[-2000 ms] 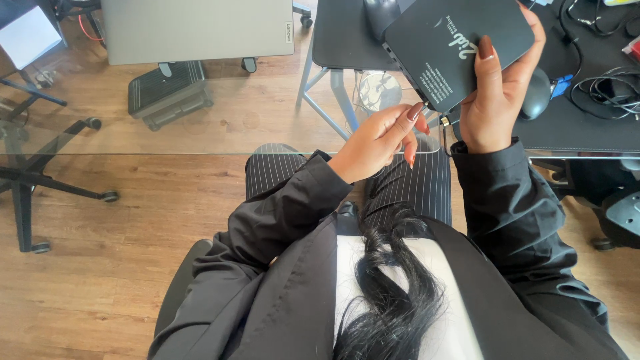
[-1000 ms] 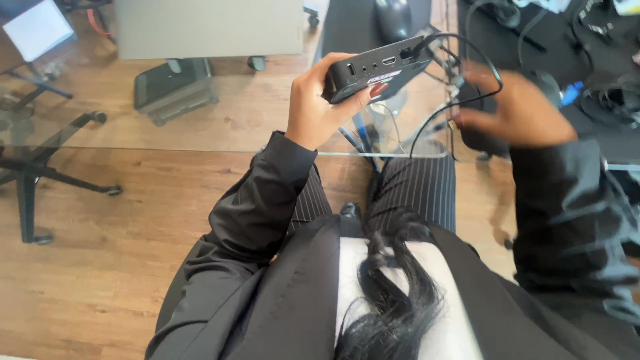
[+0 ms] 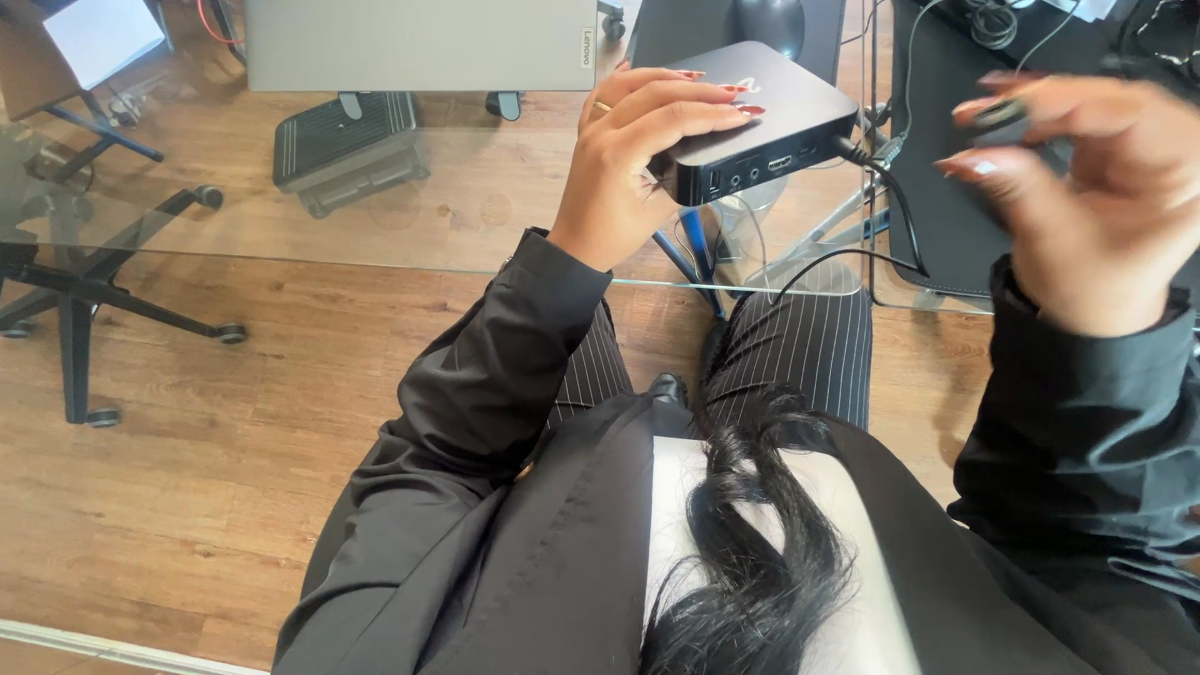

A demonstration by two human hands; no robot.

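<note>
A flat black set-top box (image 3: pixel 750 150) is gripped at its left end by my left hand (image 3: pixel 628 159), fingers over the top. Its port side faces me, and a black cable (image 3: pixel 905 197) is plugged in near the right corner and loops down past the edge of the glass tabletop. Off to the right, my right hand (image 3: pixel 1097 178) is raised and blurred, with a small dark object (image 3: pixel 999 116) between thumb and fingers; what it is I cannot tell.
A grey Lenovo laptop lid (image 3: pixel 422 47) lies ahead on the glass tabletop (image 3: pixel 487 206). Behind the box is a black mouse (image 3: pixel 771 26). Coiled cables (image 3: pixel 992 21) lie on a black desk mat (image 3: pixel 947 202) at right. Under the glass are a black case (image 3: pixel 347 145) and chair legs (image 3: pixel 94 291).
Two seconds ago my right hand held the box with its printed face showing and my left hand was at its edge. Now my left hand holds it, top up, and my right hand is away from it.
</note>
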